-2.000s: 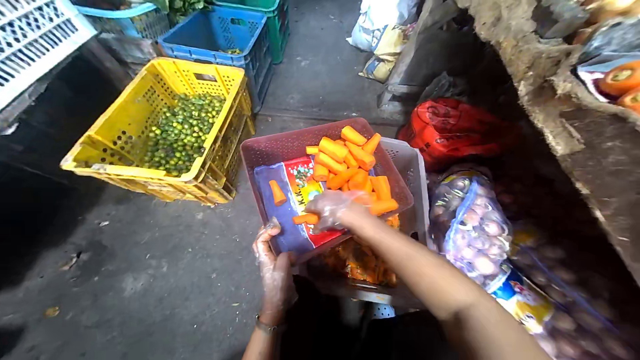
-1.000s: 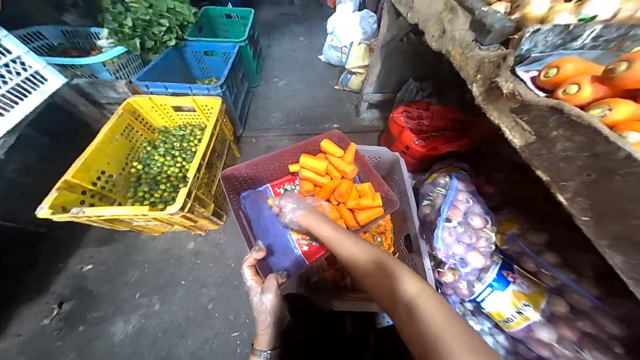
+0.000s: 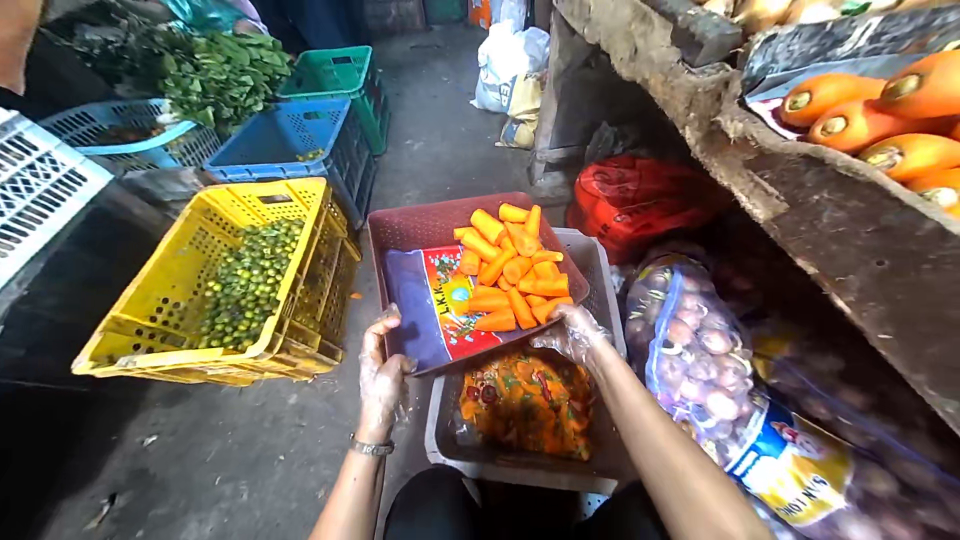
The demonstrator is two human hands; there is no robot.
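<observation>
Both my hands, in clear plastic gloves, hold a dark red perforated plastic tray (image 3: pixel 420 225). My left hand (image 3: pixel 384 364) grips its lower left corner, and my right hand (image 3: pixel 574 334) its lower right edge. Peeled carrot pieces (image 3: pixel 517 270) are heaped in the tray's right part, on a printed plastic sheet (image 3: pixel 416 300) whose purple left side lies bare. Below the tray stands a grey plastic crate (image 3: pixel 442 442); in it is a mix of sliced orange vegetables with some red and green pieces (image 3: pixel 529 409), partly hidden by the tray.
Left stands a yellow crate (image 3: pixel 150 277) of small green citrus fruits (image 3: pixel 255 289); behind are a blue crate (image 3: pixel 281 139), a green crate (image 3: pixel 337 71) and leafy greens (image 3: pixel 225 75). Right are net bags of onions (image 3: pixel 694 330), a red bag (image 3: pixel 637 202) and a ledge with whole carrots (image 3: pixel 840 101).
My right hand has moved from among the carrot pieces to the tray's lower right edge. The loose pieces seen earliest on the sheet's left part are no longer there. The view has tilted up.
</observation>
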